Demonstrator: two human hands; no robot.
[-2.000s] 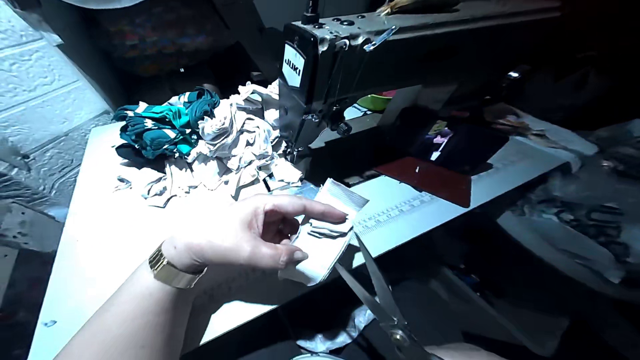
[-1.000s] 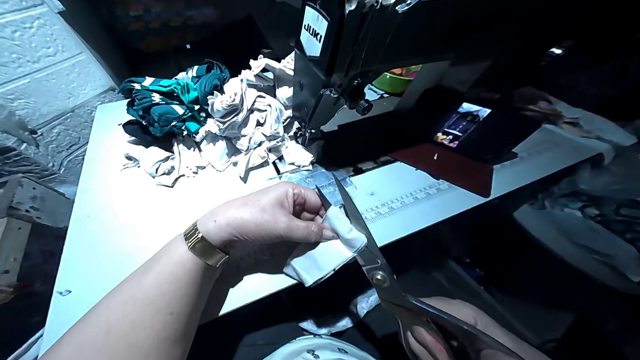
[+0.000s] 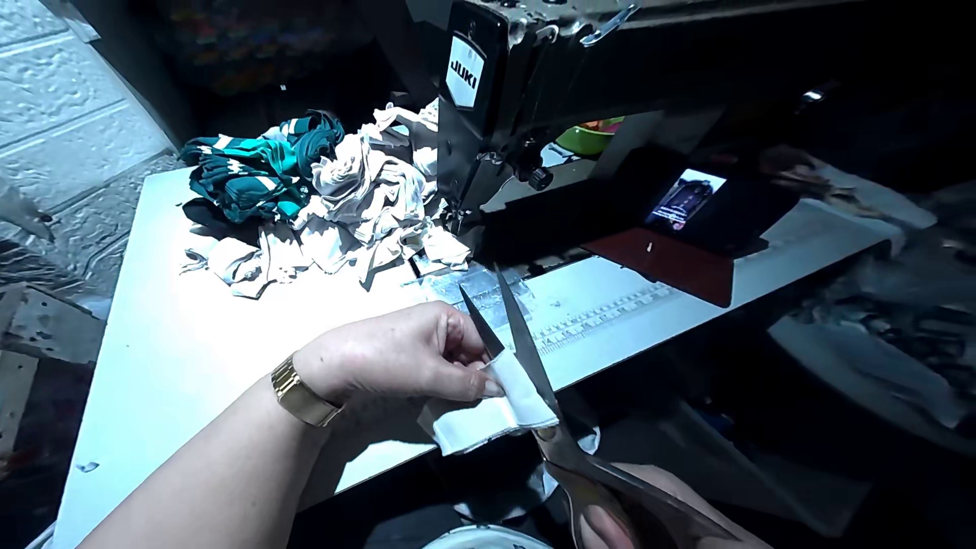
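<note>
My left hand (image 3: 404, 351), with a gold-coloured watch band (image 3: 301, 393) at its wrist, pinches a folded piece of white fabric (image 3: 488, 412) over the table's front edge. My right hand (image 3: 648, 496), partly cut off by the bottom of the view, grips the handles of large metal scissors (image 3: 560, 446). The scissors' blades are spread, with the fabric between them close to the pivot and the tips pointing up past my left fingers. Behind my hands stands a black Juki sewing machine (image 3: 480, 114).
White fabric pieces (image 3: 374, 191) and a dark green bundle of cloth (image 3: 259, 168) are heaped left of the machine. A lit phone (image 3: 686, 198) in a dark red cover rests on the white table (image 3: 191, 320) at right, near a printed ruler scale (image 3: 602, 316). Below is a white round container (image 3: 488, 537).
Two seconds ago the scissors lay at the right of the fabric, blades pointing up-left. Since then the blades have come around the fabric, and my right hand shows more.
</note>
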